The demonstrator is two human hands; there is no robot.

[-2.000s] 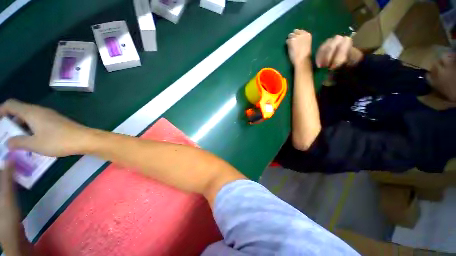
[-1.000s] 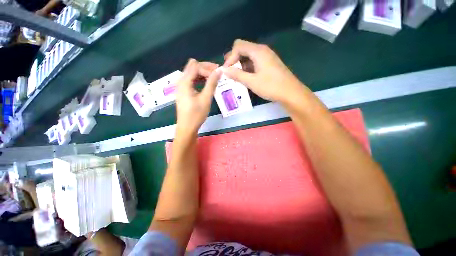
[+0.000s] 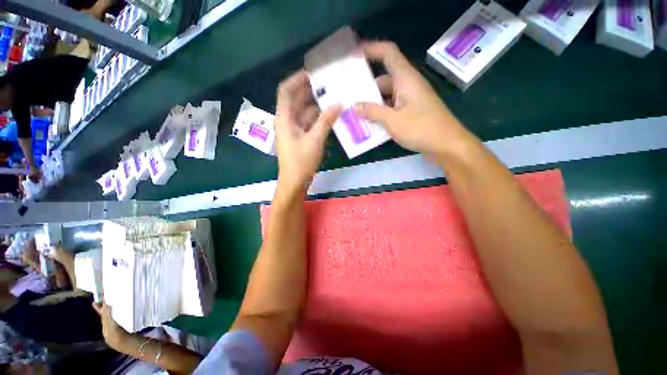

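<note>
A white retail box [image 3: 351, 99] with a purple picture is held between both hands above the conveyor's near edge. Its top end shows a blurred greyish flap. My left hand [image 3: 303, 128] grips the box's left side, thumb on the printed front. My right hand [image 3: 409, 102] grips its right side, thumb also on the front; some fingers are hidden behind the box. Another box [image 3: 256, 127] lies just left of my left hand, its end flap sticking up, partly hidden by the hand. The red foam mat [image 3: 409, 271] lies under my forearms.
Closed boxes [image 3: 475, 42] lie on the green conveyor at upper right. More boxes with raised flaps [image 3: 201, 130] lie at left. A pale metal rail [image 3: 556, 143] edges the belt. A stack of white flat cartons [image 3: 150, 275] stands at lower left beside another person's arm [image 3: 157, 350].
My hands have moved from pinching a box's top end to gripping a box by both sides, now nearer the camera. One of the two boxes just left of my hands is gone from its place.
</note>
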